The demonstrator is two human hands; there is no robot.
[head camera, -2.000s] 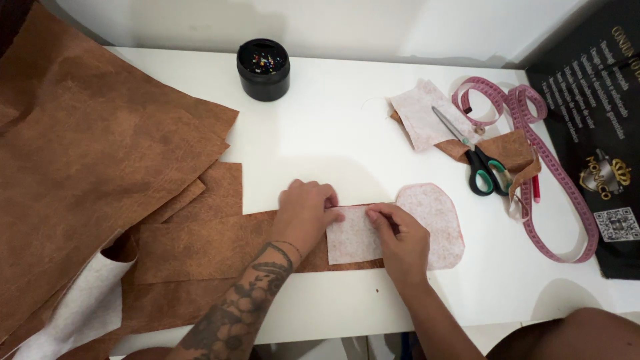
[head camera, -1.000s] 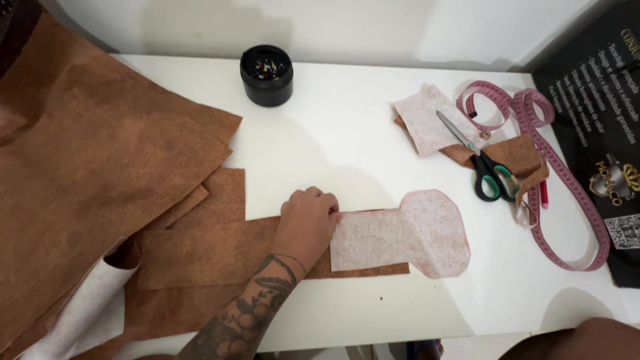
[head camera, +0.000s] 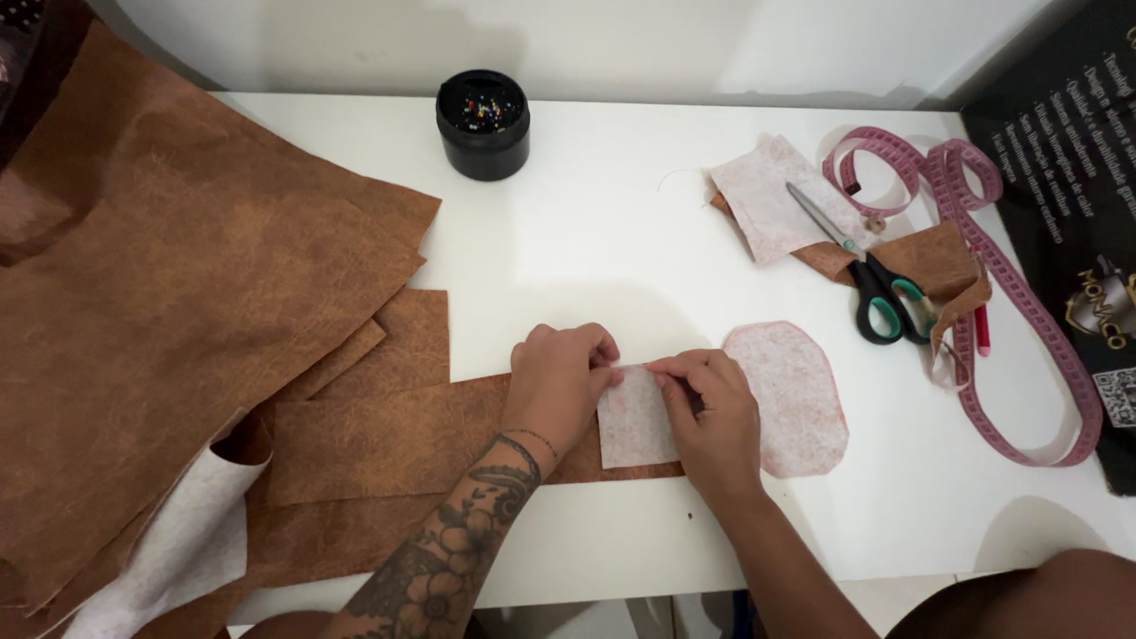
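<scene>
My left hand [head camera: 561, 377] rests on a brown faux-leather strip [head camera: 390, 439], its thumb and fingertips at the top left corner of a pale fabric-backed piece [head camera: 635, 426]. That piece lies pale side up over the strip and has a wide rounded end [head camera: 790, 399] to the right. My right hand [head camera: 710, 408] pinches the upper edge of the piece between thumb and index finger, close to the left fingertips. Whether a pin or other small item is between the fingers cannot be seen. The right hand covers the part where the piece widens.
A black jar [head camera: 484, 133] of colored-head pins stands at the back. Large brown faux-leather sheets [head camera: 204, 222] cover the left side. On the right lie black-handled scissors [head camera: 865, 266], leather scraps [head camera: 932, 257], a pink measuring tape [head camera: 1038, 311], a red pencil [head camera: 982, 328] and a black printed box [head camera: 1065, 151].
My right hand, on the piece two seconds ago and out of sight over the work one second ago, is back at its upper edge. The left hand stays near the piece's left end.
</scene>
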